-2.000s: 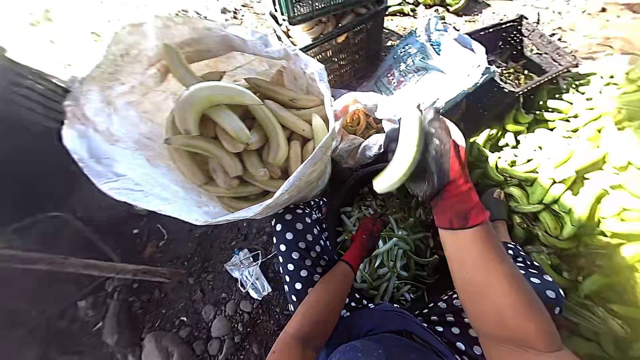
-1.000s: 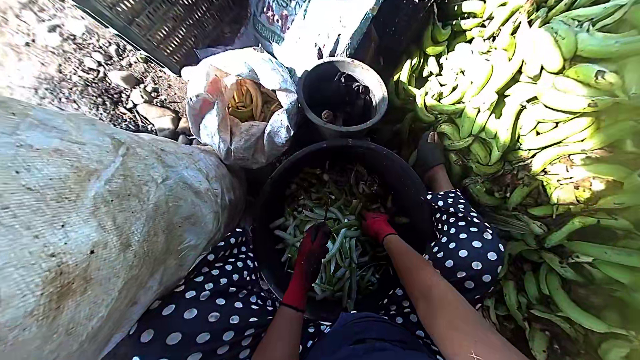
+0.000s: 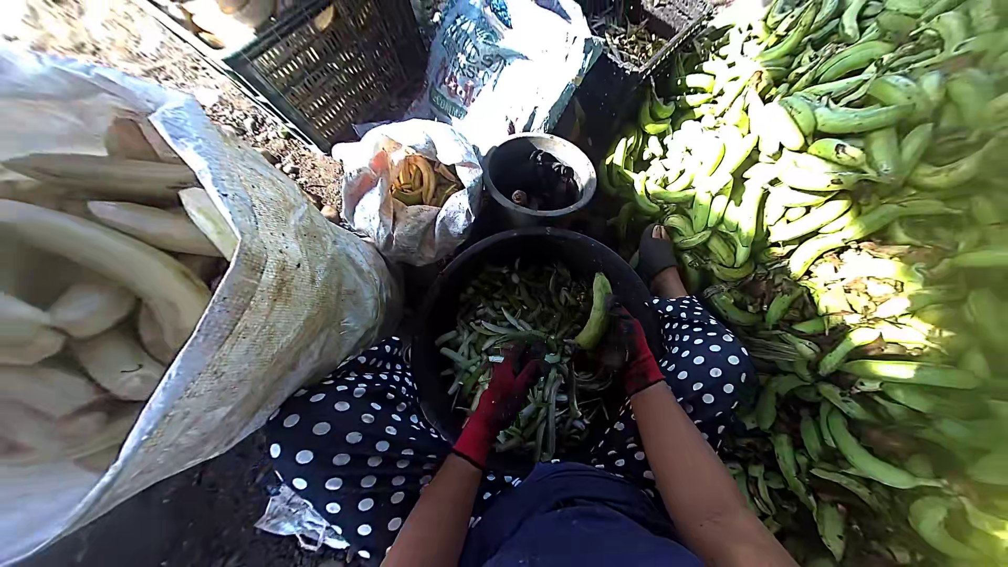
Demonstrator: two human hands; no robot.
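Between my legs stands a round black tub (image 3: 441, 291) with many strips of green peel (image 3: 543, 394). My right hand (image 3: 630, 346), in a red and dark glove, grips an unpeeled green plantain or banana (image 3: 596, 311) over the tub's right side. My left hand (image 3: 508, 390), in a matching glove, is among the peels at the left of the tub; its dark fingertips blend into the shade, so whether it holds anything is unclear. A large white woven sack (image 3: 315, 276) at the left holds peeled pale fruit (image 3: 118, 244).
A heap of green bananas or plantains (image 3: 827, 189) covers the ground at the right. Beyond the tub are a grey bucket (image 3: 583, 157) with dark items, a small white sack (image 3: 370, 189) with yellowish pieces, a plastic crate (image 3: 331, 71) and a printed bag (image 3: 512, 71).
The peeled fruit that my right hand held two seconds ago is gone from it. Both hands were down in the peels one second ago; now my right hand has a green fruit. The view has shifted.
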